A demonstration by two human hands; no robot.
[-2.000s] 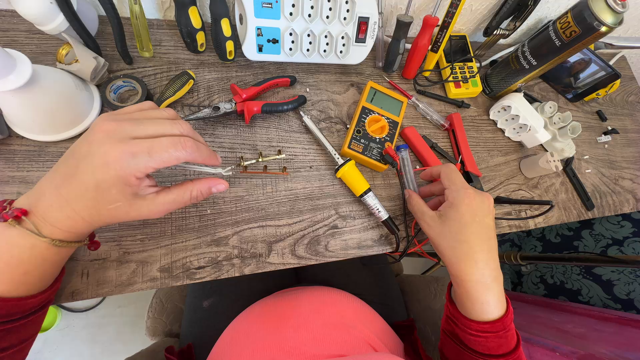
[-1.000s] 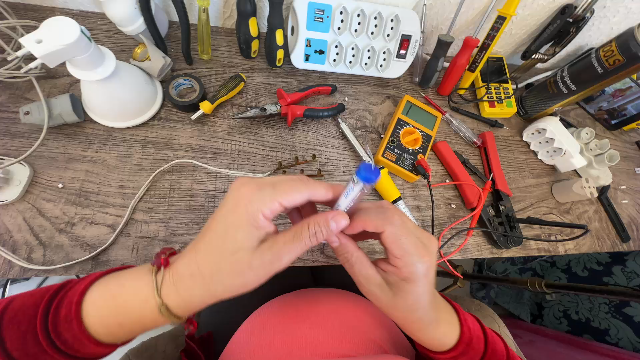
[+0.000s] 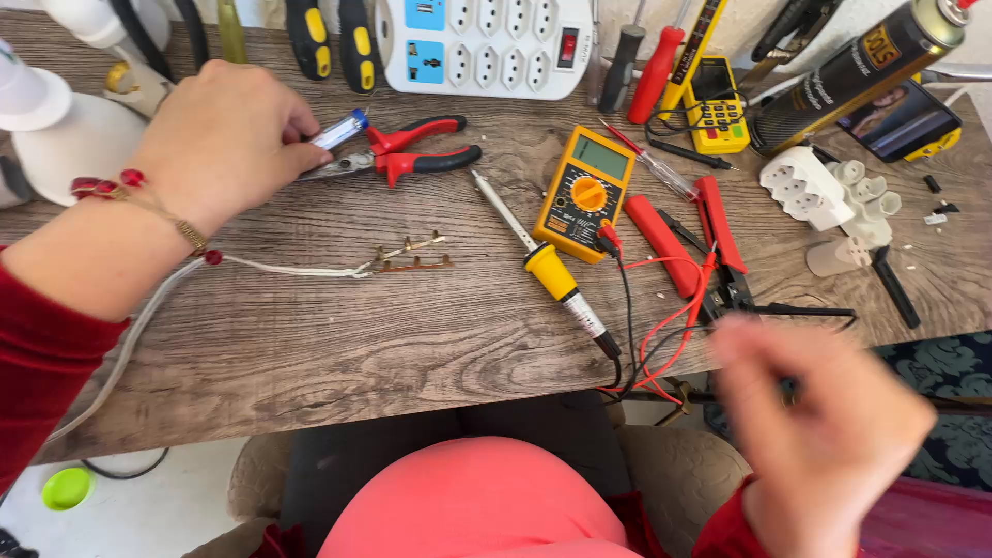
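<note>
My left hand [image 3: 225, 143] grips a small clear tube with a blue cap [image 3: 341, 130] beside the jaws of the red-and-black pliers [image 3: 403, 151]. Below it on the table, a white cable [image 3: 291, 270] ends at metal contact strips [image 3: 415, 256]. A soldering iron [image 3: 552, 273] with a yellow handle lies between those strips and the yellow multimeter [image 3: 585, 194]. My right hand [image 3: 821, 418] is blurred, at the table's front edge near a red-handled tool [image 3: 721, 225]; its fingers are bent, and whether it holds anything cannot be told.
A white power strip [image 3: 484, 46] and screwdrivers line the back. At the right stand a spray can [image 3: 852, 77], a yellow device [image 3: 714, 108], a propped phone [image 3: 899, 116] and white plug adapters [image 3: 806, 186]. A white lamp-like fixture [image 3: 77, 147] is at the left.
One second ago both hands were together at the blue-capped tube. Now the left hand has carried it back to the pliers, and the right hand has moved away to the right.
</note>
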